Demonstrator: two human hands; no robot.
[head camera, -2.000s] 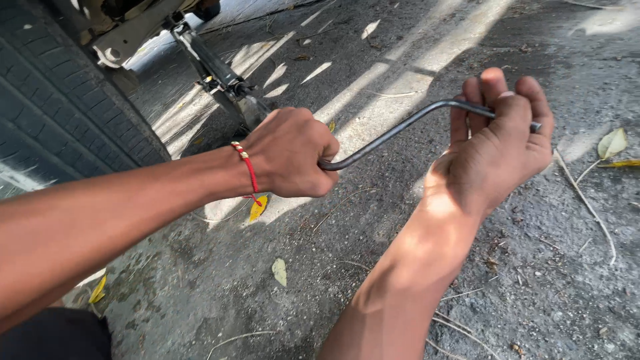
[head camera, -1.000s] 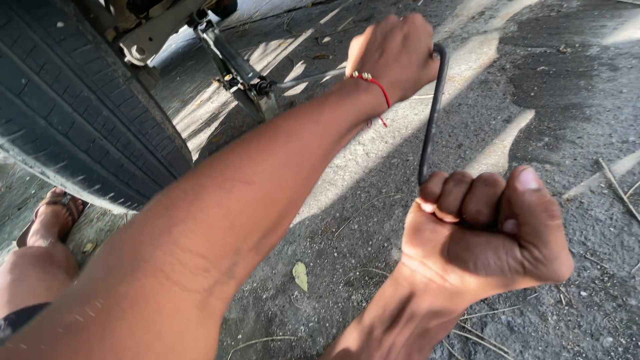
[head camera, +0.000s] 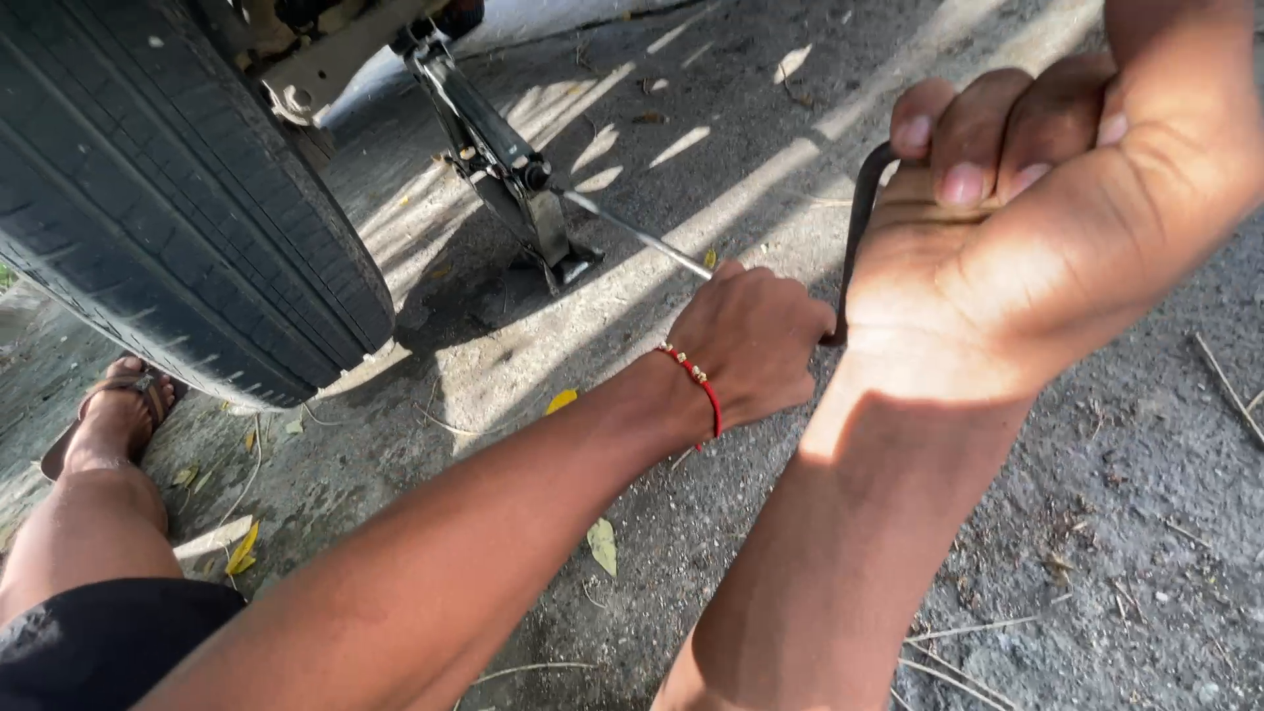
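My left hand (head camera: 755, 346), with a red beaded bracelet at its wrist, is closed around a metal crank rod (head camera: 642, 237). The rod runs from the screw end of a black scissor jack (head camera: 513, 178), which stands on the ground under the vehicle. Past my left hand the rod bends into a dark cranked handle (head camera: 861, 232). My right hand (head camera: 1037, 197), palm turned up, has its fingers curled around the handle's far end, which they hide. The jack's top is at the vehicle's underside, at the upper edge of view.
A large vehicle tyre (head camera: 168, 197) stands at the left, beside a metal underbody part (head camera: 326, 74). A sandaled foot (head camera: 114, 415) and dark shorts (head camera: 109, 642) are at the lower left. Rough concrete ground (head camera: 1086, 553) carries dry leaves and thin twigs.
The crank handle has turned between the frames, and both hands have moved with it. My right hand has opened from a fist into curled fingers, palm up. More of the jack and the rod shows now.
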